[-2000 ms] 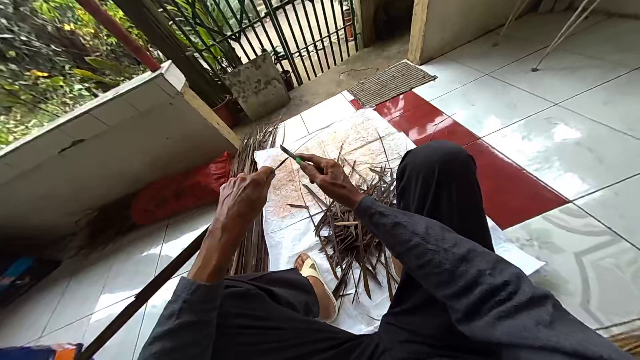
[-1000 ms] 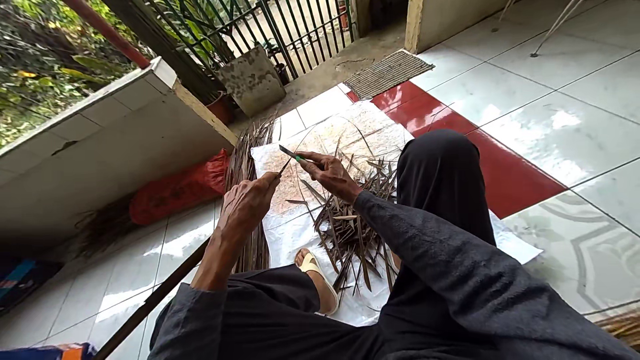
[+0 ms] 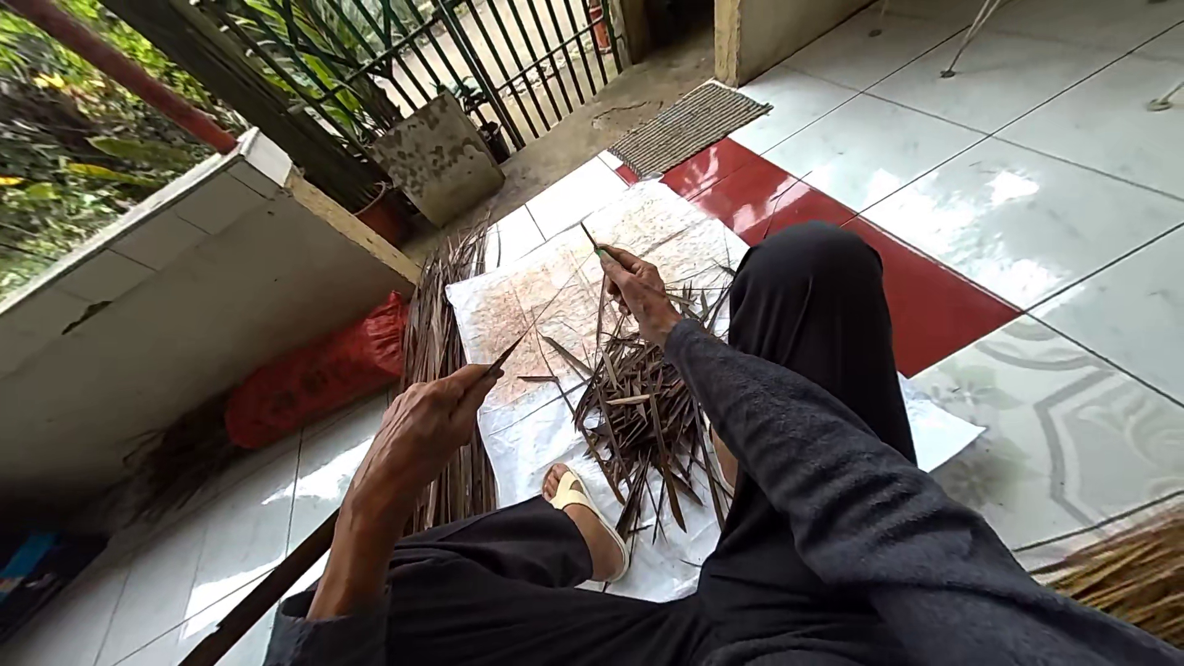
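My left hand (image 3: 416, 453) is closed on a long dark palm frond strip (image 3: 505, 354); its thin tip points up and right, and a brown length runs out behind the wrist to the lower left. My right hand (image 3: 638, 289) grips a small knife (image 3: 592, 239) with a bit of green at its handle, blade pointing up and left, apart from the strip. Below the right hand a pile of cut brown leaf pieces (image 3: 647, 398) lies on a white sheet (image 3: 518, 430), whose upper part is covered with reddish-brown bits.
A bundle of long dry leaves (image 3: 439, 319) lies along the sheet's left edge, beside a red sack (image 3: 314, 375) near the low wall (image 3: 185, 277). A woven mat (image 3: 689, 125) lies beyond the sheet. Straw-like bristles (image 3: 1128, 569) show at the lower right. My sandalled foot (image 3: 583, 518) rests on the sheet.
My hands were close together, with the knife near the tip of the strip. Now they are apart: the left hand is lower and nearer to me, and the knife points away from the strip.
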